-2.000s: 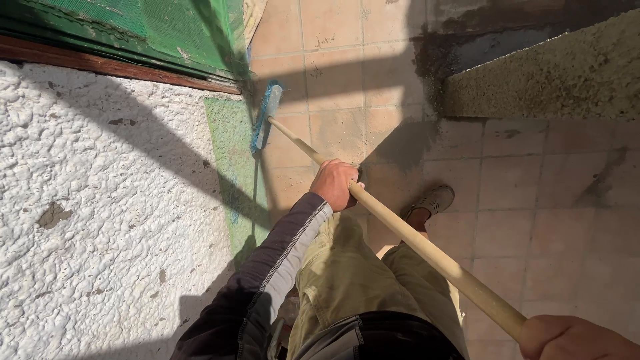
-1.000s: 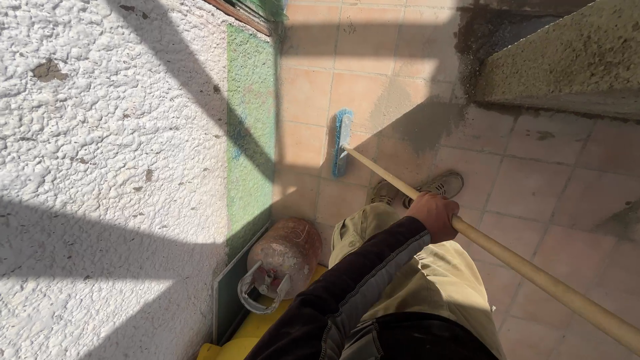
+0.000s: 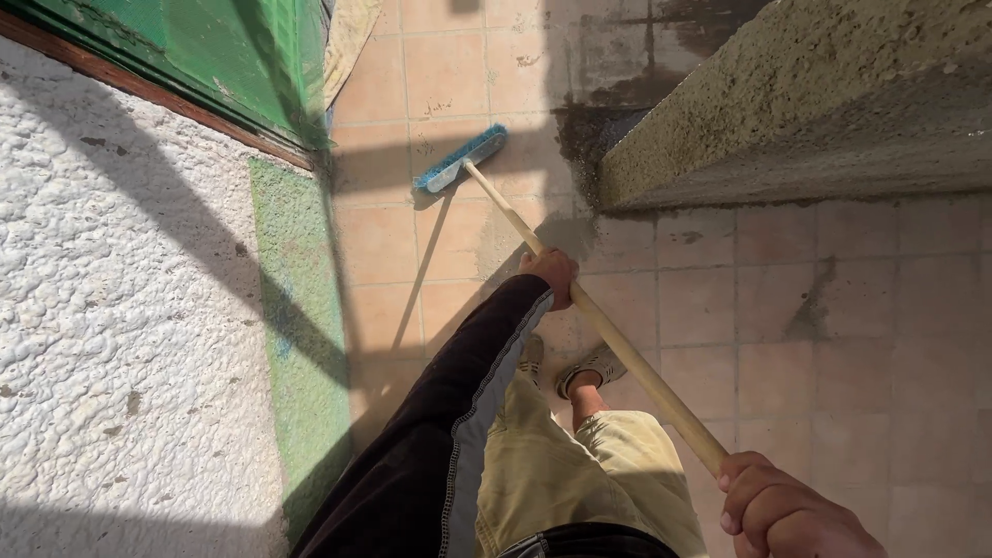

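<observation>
A push broom with a blue-bristled head (image 3: 463, 159) is over the orange floor tiles at upper centre, its shadow falling below it. Its pale wooden handle (image 3: 647, 376) runs diagonally down to the lower right. My left hand (image 3: 550, 275), at the end of a dark sleeve, is closed around the middle of the handle. Near the handle's upper end, my right hand (image 3: 790, 508) grips it at the lower right edge of the view. Whether the bristles touch the tiles I cannot tell.
A rough white wall (image 3: 132, 310) with a green painted band (image 3: 298, 310) stands on the left, below a green mesh screen (image 3: 201, 54). A cloth (image 3: 349, 43) lies beside the screen. At the upper right, a thick concrete slab (image 3: 783, 116) juts over tiles with dark wet patches.
The broom head has moved away from my feet since one second ago. My right hand, out of view then, shows again on the handle. The view has shifted, and the gas cylinder is out of sight.
</observation>
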